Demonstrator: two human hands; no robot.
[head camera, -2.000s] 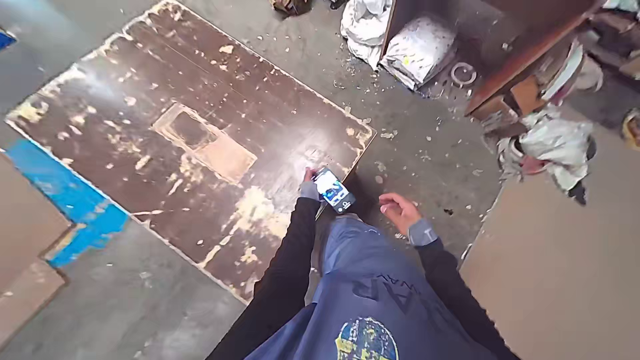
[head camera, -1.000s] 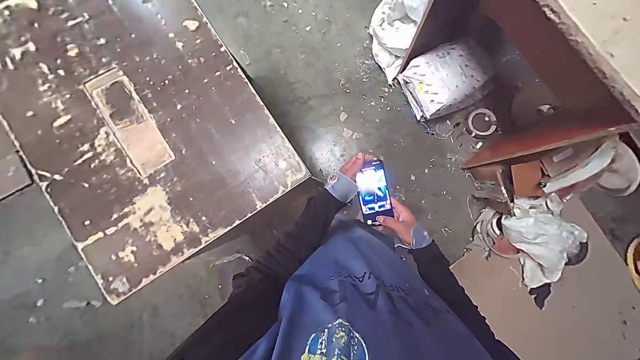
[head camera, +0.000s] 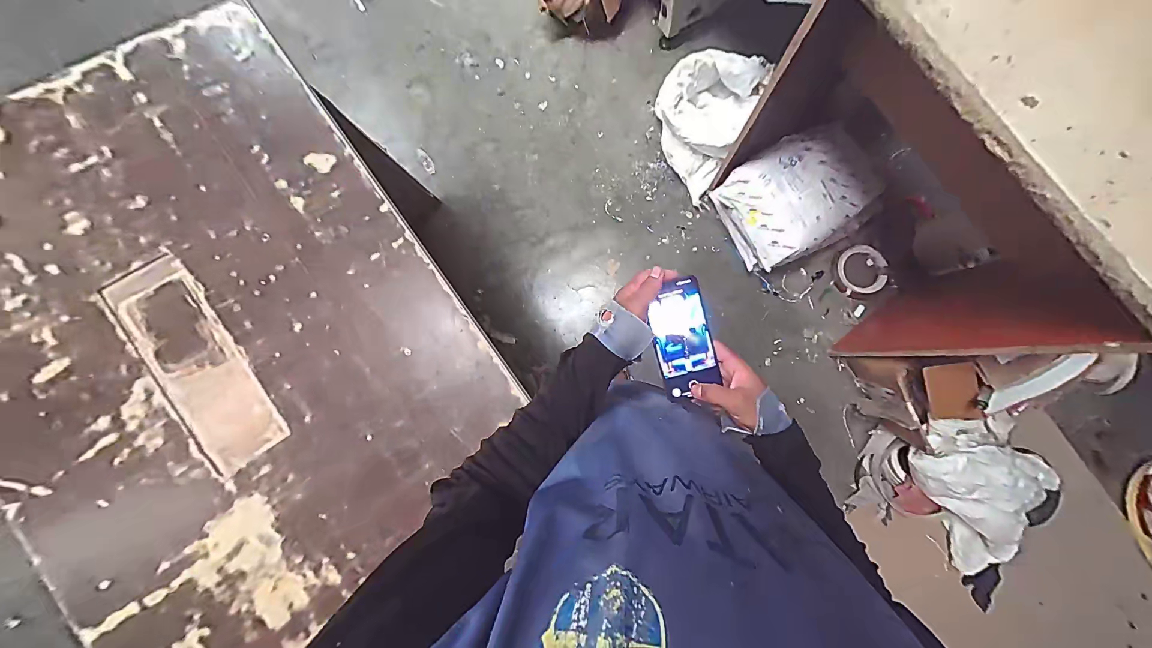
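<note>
Both of my hands hold a smartphone with a lit screen, upright in front of my body. My left hand grips its upper left edge, with the fingertips by the top corner. My right hand holds the lower right side, its thumb on the bottom of the screen. Small details on the screen are too bright to make out. Dark sleeves with pale cuffs cover my arms, and a blue printed shirt lies below the phone.
A worn brown tabletop with a rectangular inset piece stands at the left. On the right are a white sack, a printed white bag, a tape roll, a reddish-brown wooden panel and a heap of crumpled plastic.
Two seconds ago only my left hand held the phone and my right hand was apart from it. By one second ago my right hand was on the phone too. The view has shifted.
</note>
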